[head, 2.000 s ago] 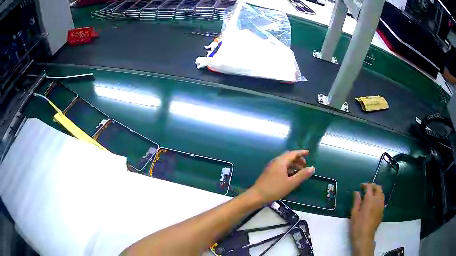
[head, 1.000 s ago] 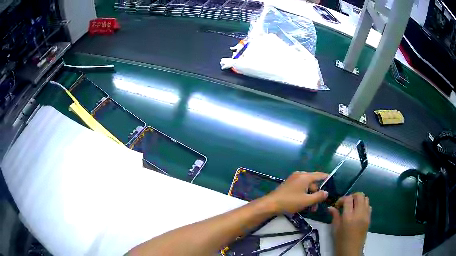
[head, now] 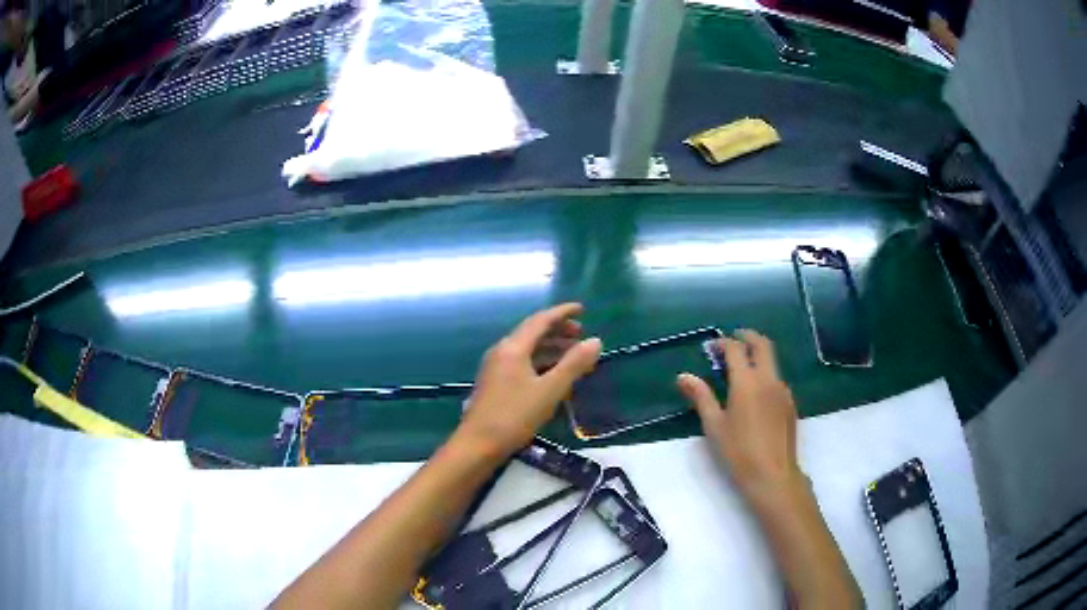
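Observation:
A phone middle frame [head: 578, 417] lies slanted on the green conveyor belt between my hands. My left hand [head: 519, 379] is open over its left end, thumb and fingers apart. My right hand [head: 751, 411] is at its right end, fingers overlapping the end and thumb apart; exact contact is unclear. More frames lie in a row to the left, the nearest [head: 387, 390] partly behind my left hand. Several overlapping frames [head: 560, 536] lie on the white foam sheet [head: 298, 512], partly hidden by my left forearm.
One frame [head: 834, 306] lies on the belt at right; another [head: 912, 536] lies on the foam at lower right. Beyond the belt are a clear bag with white contents [head: 411, 119], a grey post [head: 647, 95] and a yellow packet [head: 733, 139]. Grey machine housing [head: 1037, 453] stands right.
The view has turned right. The frame held raised between my hands a second ago appears to lie on the belt now, and my hands have spread apart. Another frame shows at right on the belt.

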